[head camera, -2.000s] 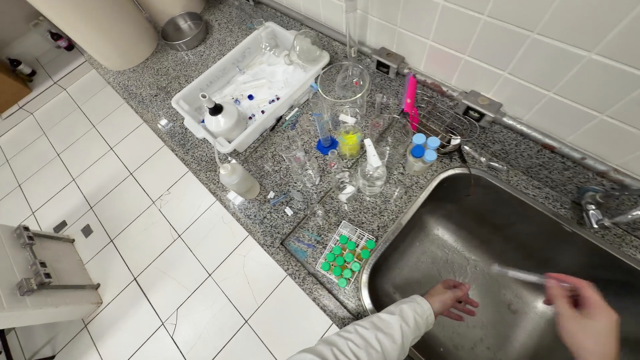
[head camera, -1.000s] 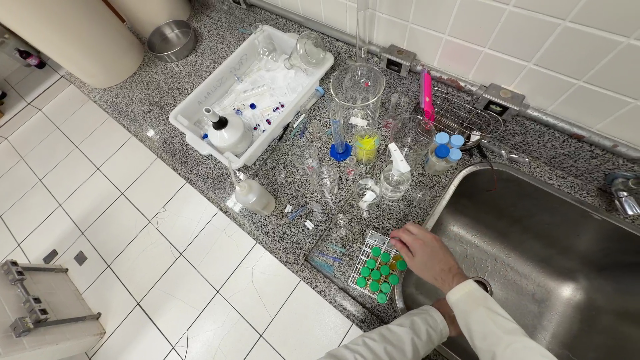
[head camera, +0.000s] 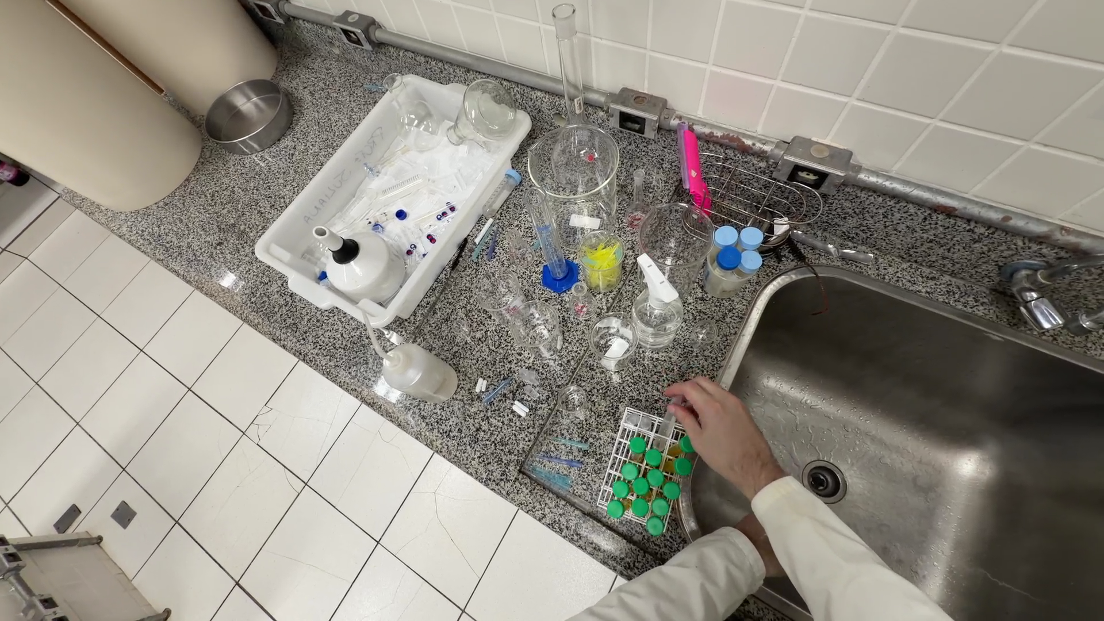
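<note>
My right hand (head camera: 723, 431) pinches the upper end of a clear tube (head camera: 669, 423), which stands at the upper right of a white wire test tube rack (head camera: 614, 461). Below it in the rack are several tubes with green screw caps (head camera: 640, 486), some with amber contents. Only the wrist and part of my left hand (head camera: 762, 543) show, under my right forearm and over the sink's edge; its fingers are hidden. Both arms wear white sleeves.
A steel sink (head camera: 914, 414) lies at right, with a tap (head camera: 1035, 293). Behind the rack stand a beaker of yellow tips (head camera: 601, 263), a flask (head camera: 657, 317), blue-capped containers (head camera: 729, 259) and a wash bottle (head camera: 420, 373). A white plastic tray (head camera: 289, 228) holds labware.
My right hand, over the sink with a clear tube two seconds ago, is now at the rack. My left hand has become mostly hidden under my right forearm.
</note>
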